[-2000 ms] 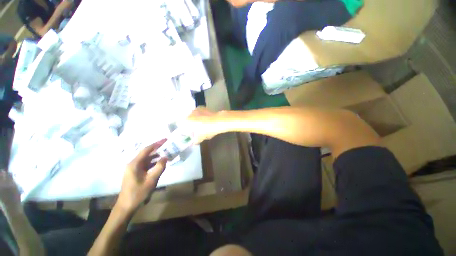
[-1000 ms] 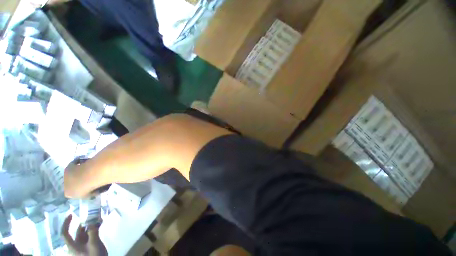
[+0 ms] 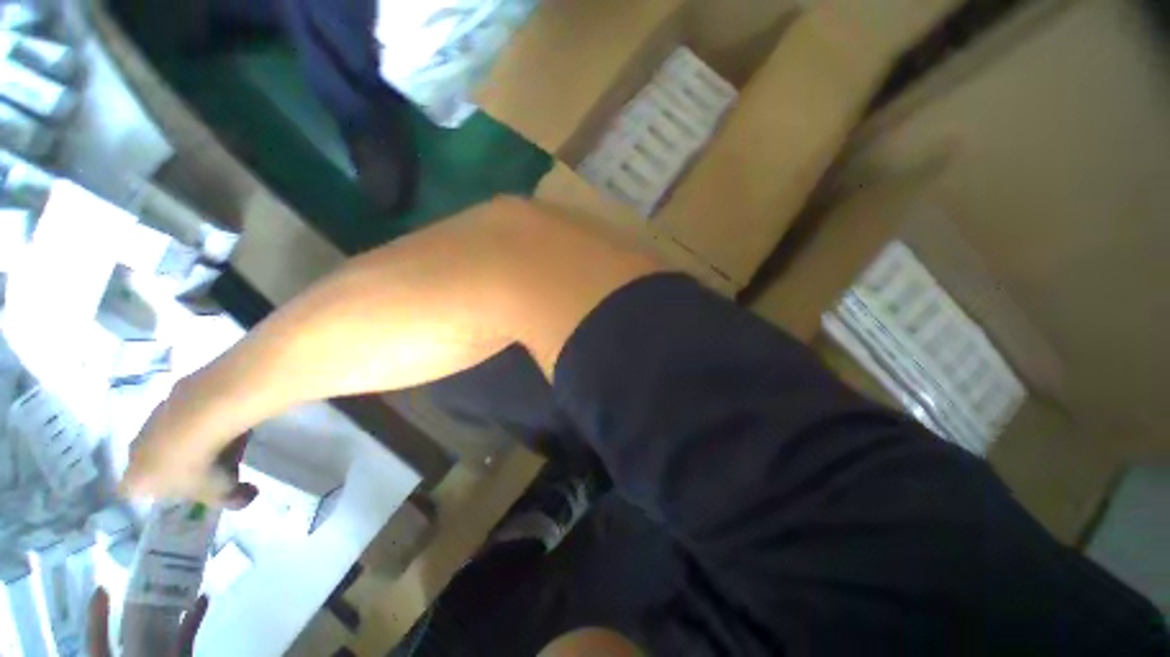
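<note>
A small white box with grey print and a green mark (image 3: 171, 554) is upright between my hands at the lower left. My right hand (image 3: 182, 449) reaches down from above and holds its upper end, with the fingers partly blurred. My left hand (image 3: 148, 629) is cut off by the bottom edge; its fingers lie on both sides of the box's lower end. Other small white boxes (image 3: 54, 436) lie heaped on the white table top (image 3: 366, 481), partly washed out by glare.
Open brown cartons (image 3: 770, 141) stand at the right, with rows of small white boxes (image 3: 930, 347) inside. A person's dark trouser leg and shoe (image 3: 381, 161) are on the green floor (image 3: 475, 161). A plastic-wrapped bundle (image 3: 449, 51) is at the top. Wooden planks (image 3: 468, 520) edge the table.
The view has turned right since the first frame, bringing the cartons' packed boxes into sight. My hands now appear lower left, and the printed box between them shows more clearly than one second ago.
</note>
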